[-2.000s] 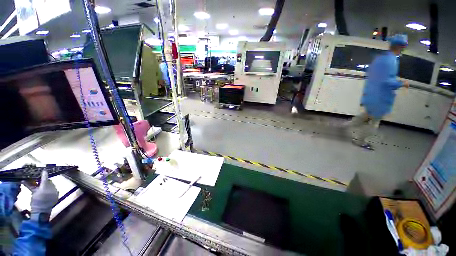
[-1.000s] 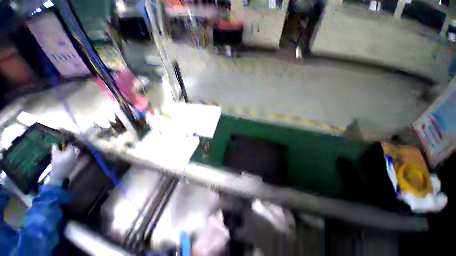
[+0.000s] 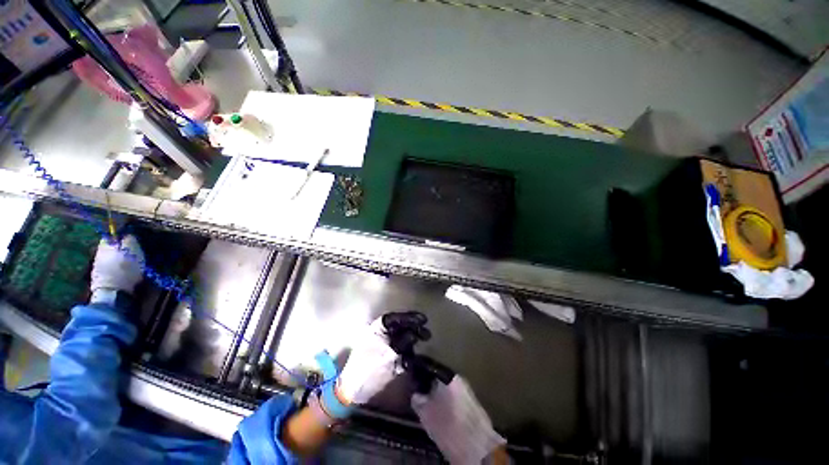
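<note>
My left hand (image 3: 368, 363), white-gloved with a light-blue wrist band, is over the conveyor at lower centre and holds a black looped part (image 3: 405, 329). My right hand (image 3: 454, 418), also white-gloved, is just to its right and grips a dark oblong piece (image 3: 429, 371). The two dark pieces are close together or touching; their exact type is unclear. Fingertips are partly hidden by the dark pieces. A black carrier with green circuit boards (image 3: 50, 259) lies on the conveyor at far left.
Another person's gloved hand (image 3: 118, 263) rests at the carrier's right side. Beyond the conveyor rail (image 3: 545, 286) are papers (image 3: 268, 200), brassy parts (image 3: 349, 194), a black tray (image 3: 452, 204) and a box with yellow tape (image 3: 753, 238). White wipes (image 3: 489, 307) lie inside the rail. A blue coiled cord (image 3: 54, 186) hangs left.
The view has tilted down and both my hands now show clearly with dark pieces. The green-board carrier, earlier raised and tilted by the other person, now lies on the conveyor.
</note>
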